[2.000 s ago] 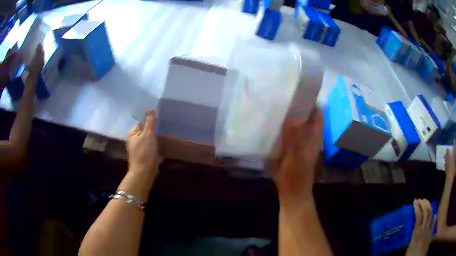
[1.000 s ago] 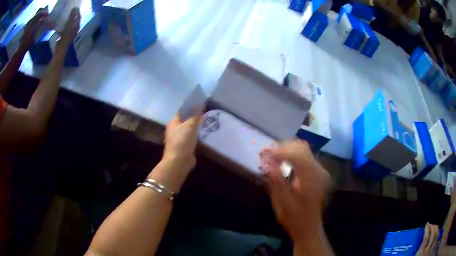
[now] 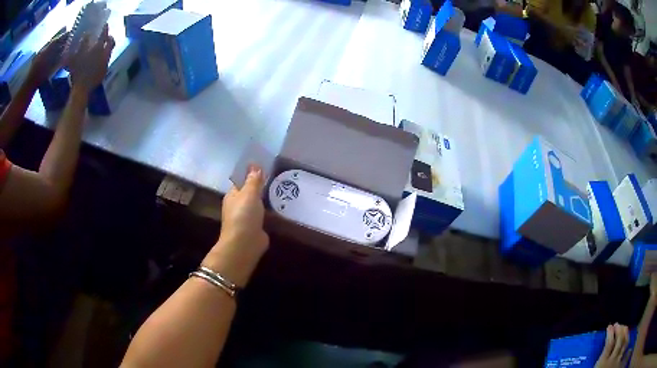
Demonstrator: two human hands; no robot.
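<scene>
An open carton lies at the table's front edge, its wide lid flap raised at the back and small flaps spread at both ends. Inside it sits a white oblong appliance, flat face up, with a round slotted vent near each end. My left hand, with a silver bracelet on the wrist, holds the carton's left end near the side flap. My right hand is not in the picture.
A white-faced carton stands just right of the open one. Blue cartons stand further right. Another blue carton stands left, near another person's hands holding a white ribbed object. A hand at lower right holds a blue carton.
The appliance has gone from my right hand into the open carton. My right hand has let go and left the picture. My left hand stays at the carton's left end.
</scene>
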